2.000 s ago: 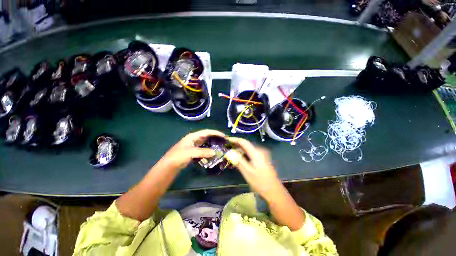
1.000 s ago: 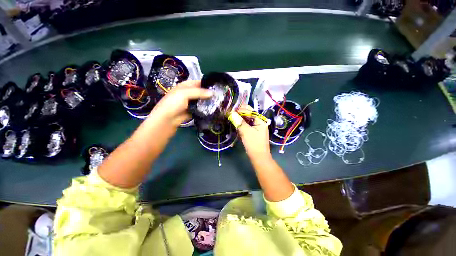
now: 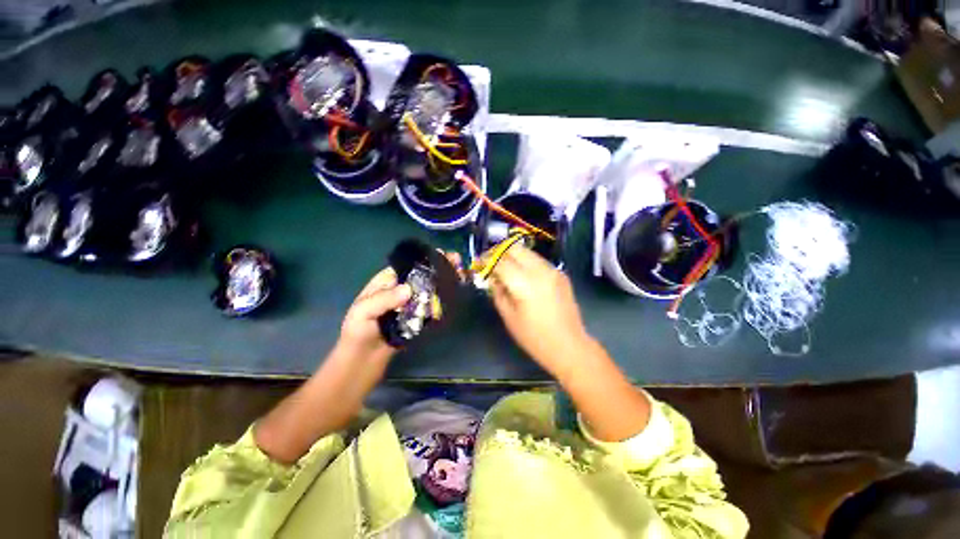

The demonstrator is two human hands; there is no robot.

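My left hand (image 3: 376, 307) holds a black camera head (image 3: 417, 292) above the bench, its silvery open face tilted to the right. My right hand (image 3: 523, 292) pinches yellow lead wires (image 3: 502, 253) at the front rim of a white camera base housing (image 3: 553, 174). A red lead also rises from its black cavity. A small pale end shows at the fingertips. Another white housing (image 3: 621, 258) stands to its right, with red leads hanging out over its rim. The two held parts are apart, and whether any wire joins them cannot be told.
Two white housings with black heads on them (image 3: 439, 200) stand at back left. Black heads (image 3: 142, 147) cluster at far left, with a single one (image 3: 244, 281) nearer. Tangled thin white loops (image 3: 795, 258) lie at right. More black units (image 3: 895, 163) sit at far right.
The black head has moved down, off the middle housing, and turned on its side in my left hand. My right hand still holds yellow leads, now at the housing's rim. The view has shifted.
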